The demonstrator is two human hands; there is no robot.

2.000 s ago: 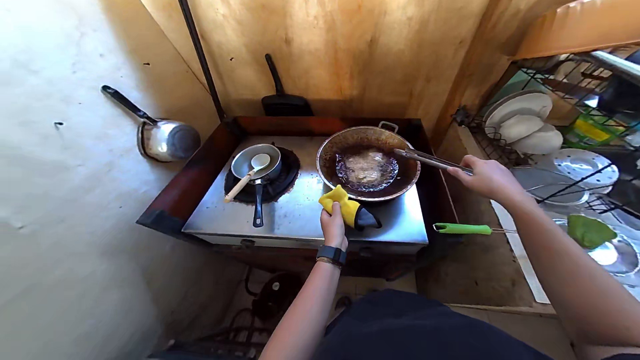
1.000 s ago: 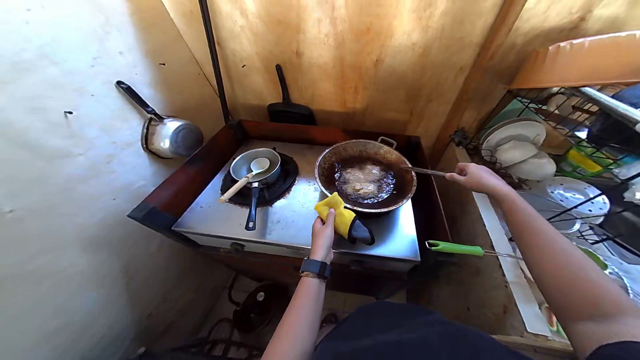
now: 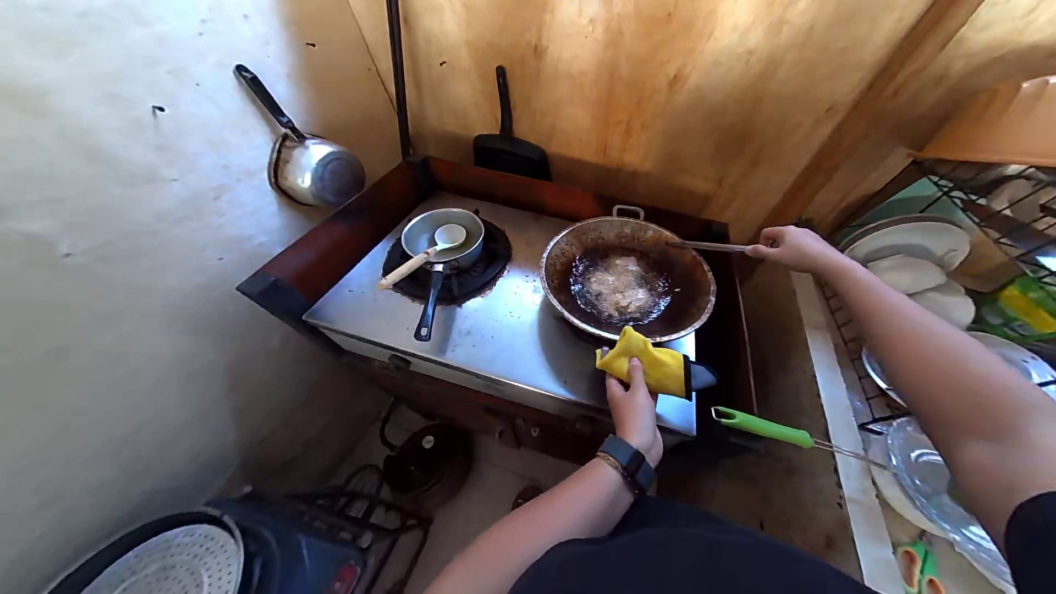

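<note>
A deep metal wok [image 3: 569, 280] stands on the right side of the stove [image 3: 520, 330], with food [image 3: 620, 287] bubbling in dark oil. At its near rim my left hand [image 3: 634, 404] grips a folded yellow cloth [image 3: 656, 363]; the cloth covers whatever part of the wok lies beneath. My right hand [image 3: 788, 249], right of the wok, is closed on the handle of a metal utensil [image 3: 714, 246], whose tip reaches over the wok's right rim. On the left burner sits a small saucepan [image 3: 431, 227] with a white ladle [image 3: 450, 237] resting in it.
A saucepan [image 3: 318, 172] hangs on the left wall, and a black pan [image 3: 511, 155] leans behind the stove. At right are a dish rack with plates [image 3: 916, 247], a green-handled utensil [image 3: 767, 429] and a glass bowl [image 3: 932, 470]. A perforated metal lid or strainer [image 3: 169, 565] is at lower left.
My right hand has drawn the utensil back from the food toward the wok's right rim. My left hand stays with the cloth at the near rim.
</note>
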